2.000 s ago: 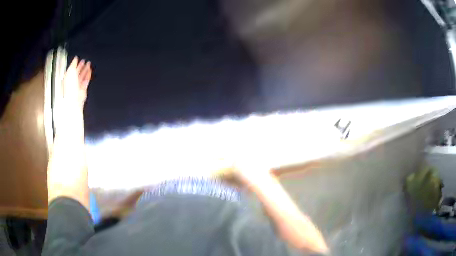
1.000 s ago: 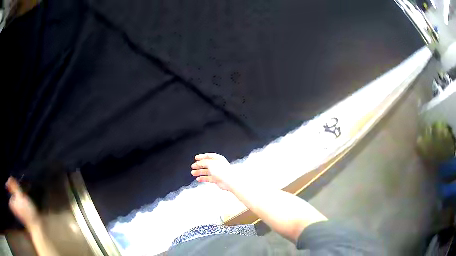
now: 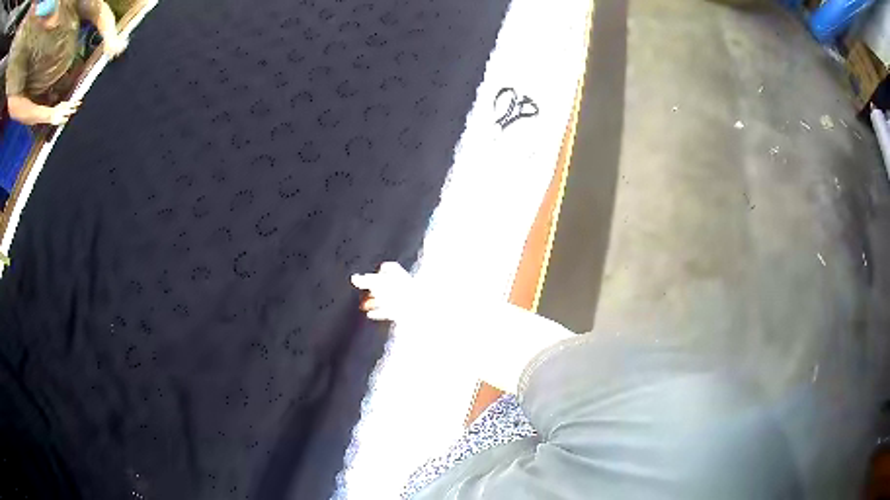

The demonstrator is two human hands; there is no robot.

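Note:
Black eyelet fabric (image 3: 293,186) with curved rows of small holes lies over the table on the left and centre. Its scalloped edge runs along a bright white strip (image 3: 498,195). My right hand (image 3: 385,291) is at this edge, over the black cloth, with its fingers partly bent. A soft fold runs down the cloth below it. Whether the fingers pinch the cloth is not clear. My left hand is out of the picture.
Black-handled scissors (image 3: 514,107) lie on the white strip further up. The brown table edge (image 3: 537,256) borders a grey concrete floor (image 3: 722,195). A person (image 3: 49,63) stands at the far side, hands at the table's edge. Blue items (image 3: 836,18) are at the top right.
The view has turned, so the table edge now runs steeply upward. My left hand and the metal rail have left the picture. The large creases no longer show, and a person has come into view.

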